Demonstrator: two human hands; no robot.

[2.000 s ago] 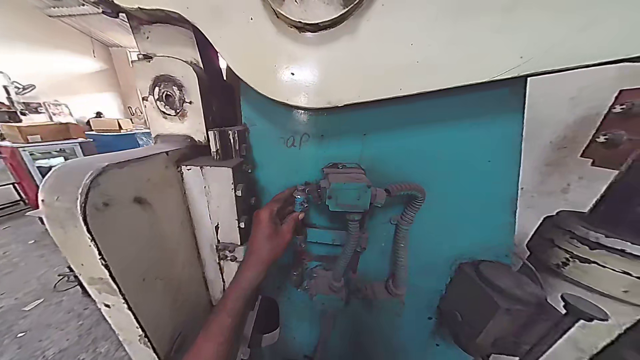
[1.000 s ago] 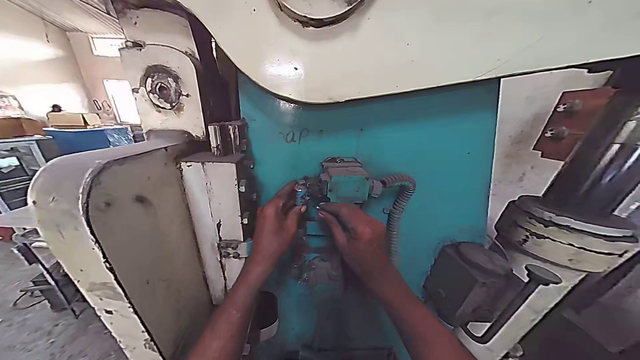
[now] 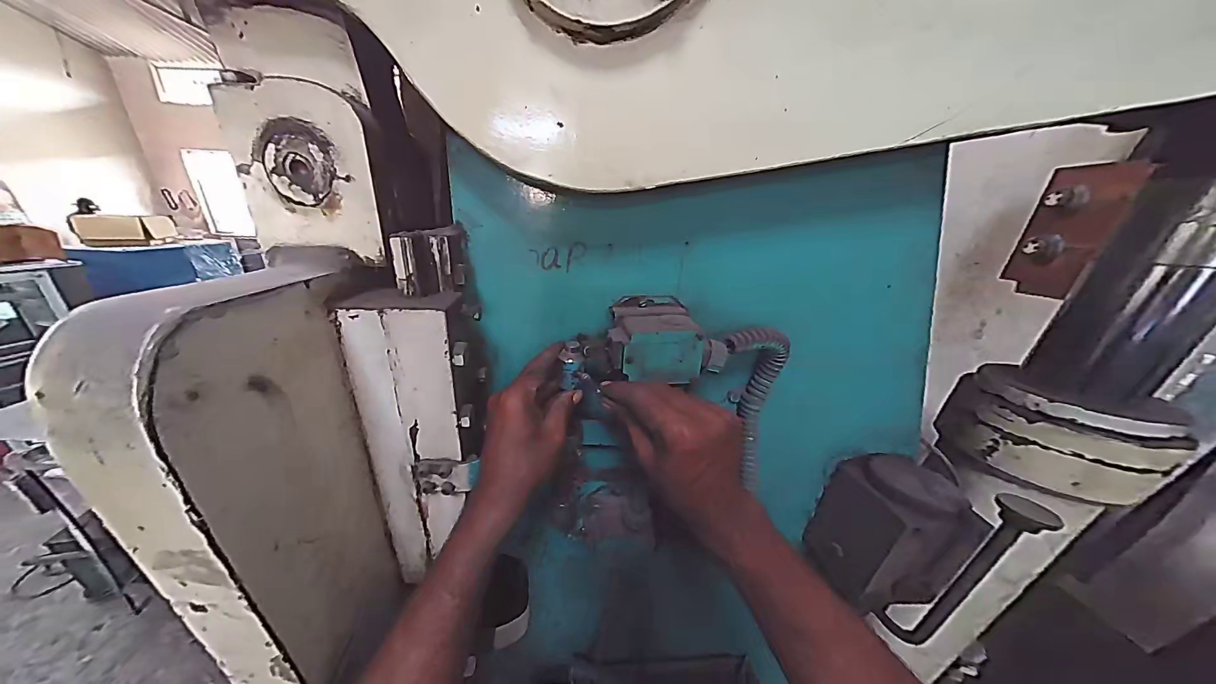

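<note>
Both hands meet at a small blue metal fitting (image 3: 571, 366) on the left side of a box-shaped switch housing (image 3: 662, 350), in front of a teal machine panel (image 3: 845, 285). My left hand (image 3: 527, 427) has its fingers closed round the fitting from the left. From the right, my right hand (image 3: 679, 446) pinches something small and dark beside it; what it is cannot be told. A ribbed flexible conduit (image 3: 760, 370) leaves the housing on the right and curves down behind my right hand. Lower dark fittings (image 3: 603, 513) show between my forearms.
A cream machine cover (image 3: 807, 76) overhangs the panel. At the left stands a thick cream guard (image 3: 266, 427) beside a white slide block (image 3: 404, 380). A dark motor-like box (image 3: 893, 522), a bent lever (image 3: 988, 570) and a large cylinder collar (image 3: 1073, 427) are at the right.
My right hand, out of view two seconds ago, came in from the right and is at the fitting. My left hand has stayed at the fitting.
</note>
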